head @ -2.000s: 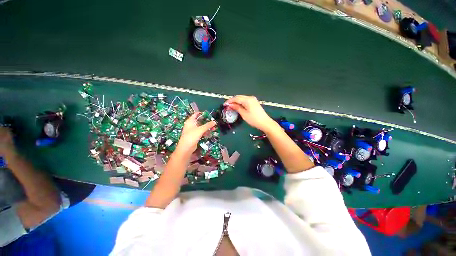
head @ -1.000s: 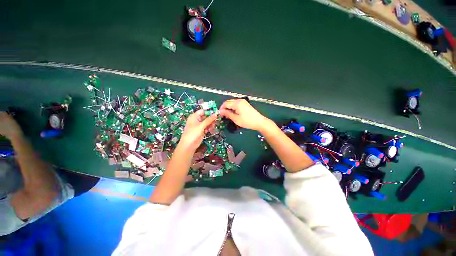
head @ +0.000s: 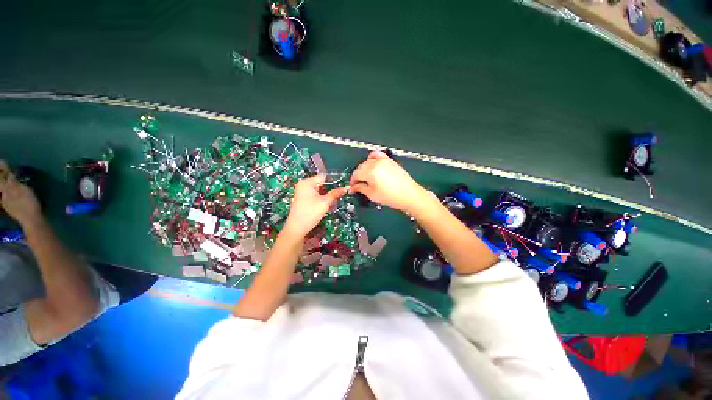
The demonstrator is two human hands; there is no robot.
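My left hand (head: 312, 205) and my right hand (head: 382, 183) meet fingertip to fingertip over the right edge of a heap of circuit boards (head: 234, 187). My left hand holds a small circuit board, mostly hidden, with a pale wire showing above its fingers. My right fingertips pinch something tiny at the same spot, likely a lead wire; it is too small to make out. A black unit lies behind and under my right hand, mostly covered. Several black units with silver discs and blue cylinders (head: 587, 248) stand in a group to the right.
A pale rail (head: 468, 164) divides the surface from the belt (head: 437, 86). On the belt are a black unit with a board (head: 286, 35) and another unit (head: 640, 155). A black oblong object (head: 646, 287) lies far right. Another person's arm (head: 47, 258) and a unit (head: 88, 186) are at left.
Two seconds ago my right hand was at the black unit's silver disc; now both hands meet beside it. The green board seen upright in my left fingers a second ago is now mostly hidden.
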